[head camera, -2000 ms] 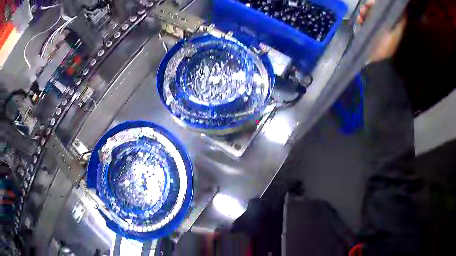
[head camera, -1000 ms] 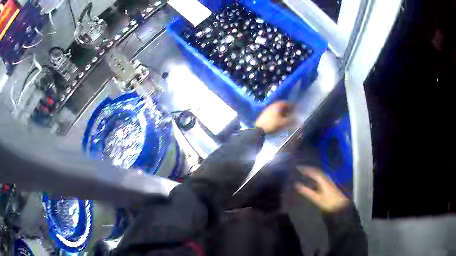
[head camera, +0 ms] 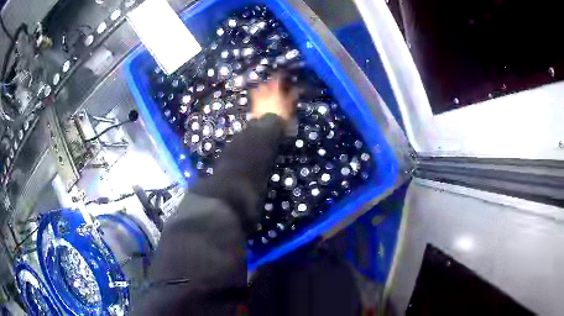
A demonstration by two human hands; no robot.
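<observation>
A large blue bin (head camera: 386, 148) full of small black round parts (head camera: 315, 176) with pale, shiny centres fills the middle of the view. My left hand (head camera: 272, 100), at the end of a dark grey sleeve, reaches in among the parts near the middle of the bin. The hand is blurred and its fingers are hidden, so I cannot tell if it holds any parts. A white sheet or card (head camera: 164, 37) lies across the bin's upper left edge. My right hand is not in view.
Two blue-rimmed bowl feeders stand at lower left, the nearer one (head camera: 77, 265) holding pale shiny parts. A metal bracket (head camera: 65, 148) and cables are left of the bin. White door frames (head camera: 495, 123) with dark windows stand at right.
The view has moved closer over the bin. My left hand has gone from beside the bin's near edge into the parts. My right hand has left the view.
</observation>
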